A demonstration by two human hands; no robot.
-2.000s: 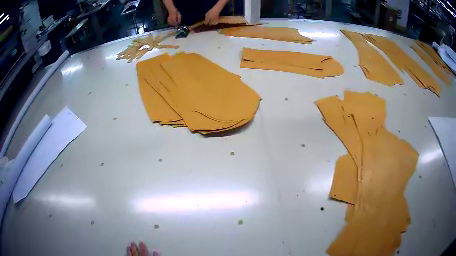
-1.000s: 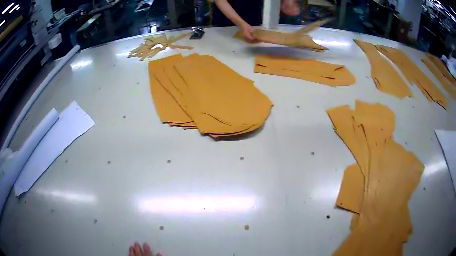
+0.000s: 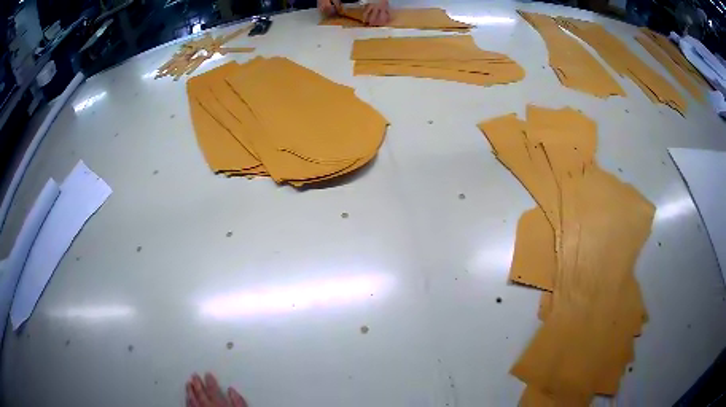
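The fingers of my left hand (image 3: 213, 391) rest on the white table (image 3: 318, 254) at the bottom edge, apart and holding nothing; the rest of the hand is cut off. My right hand is not in view. A rounded stack of orange-tan panels (image 3: 294, 119) lies left of centre, beyond my left hand. A larger overlapping pile of body panels (image 3: 597, 238) lies on the right, running to the bottom edge. A narrow rounded stack (image 3: 434, 60) lies towards the far side.
Another person's hands (image 3: 374, 12) hold or touch pieces at the far edge. Small strips (image 3: 195, 57) and a dark tool (image 3: 259, 27) lie far left. Long narrow pieces (image 3: 573, 56) lie far right. White paper (image 3: 64, 238) is at left, a white sheet (image 3: 704, 191) at right.
The view has shifted, so the table's contents sit higher and further left. The far narrow stack shows more overlapping layers. The other person's hands have come together at the far edge.
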